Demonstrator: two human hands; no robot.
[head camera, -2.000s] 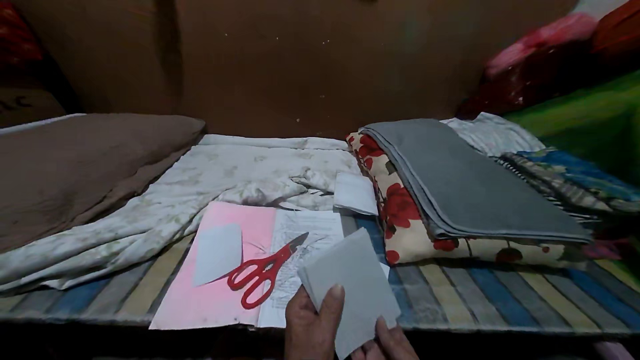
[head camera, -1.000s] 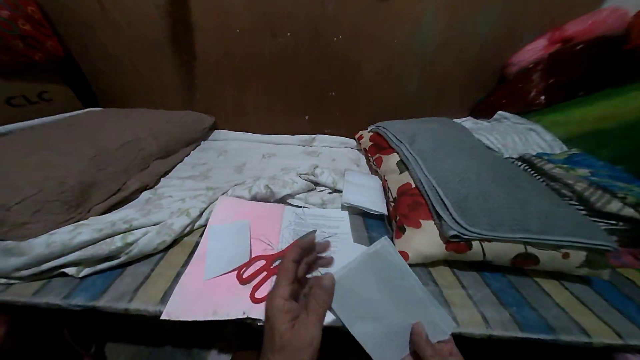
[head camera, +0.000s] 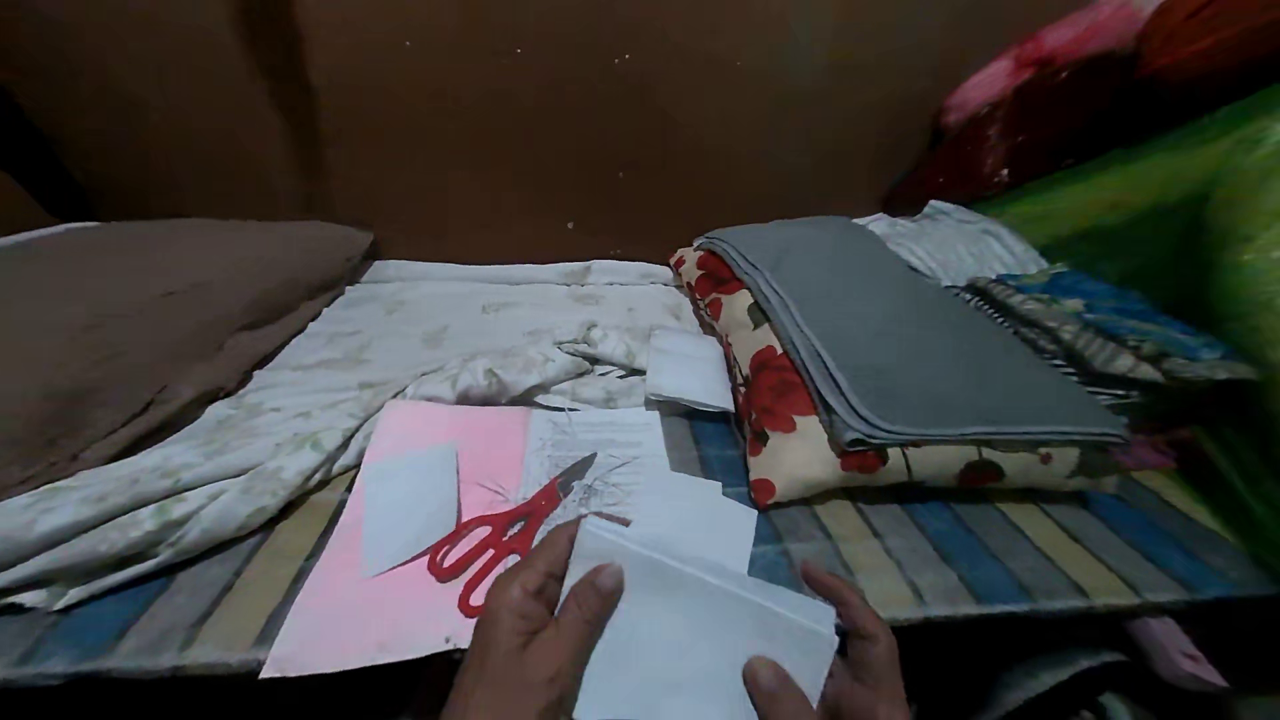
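Observation:
Near the bottom middle, a stack of white paper pieces (head camera: 690, 625) is held between both hands. My left hand (head camera: 545, 630) pinches its upper left corner, thumb on top. On its right edge, my right hand (head camera: 835, 650) has the thumb in front and fingers behind. Just beyond my left hand lie red-handled scissors (head camera: 515, 530), over a pink sheet (head camera: 450, 440) and a printed paper (head camera: 600, 430). A white paper piece (head camera: 412, 500) rests on the pink sheet. More white paper (head camera: 715, 520) lies behind the held stack.
A small white paper stack (head camera: 690, 368) leans by a floral cushion (head camera: 780, 400) with a folded grey cloth (head camera: 900, 330) on it. Left are a crumpled white floral sheet (head camera: 480, 320) and a brown cloth (head camera: 160, 320). Underneath runs a striped cover (head camera: 920, 550).
My left hand, apart from the held paper one second ago, now grips its upper left corner. White paper now shows beside the scissors, behind the held stack.

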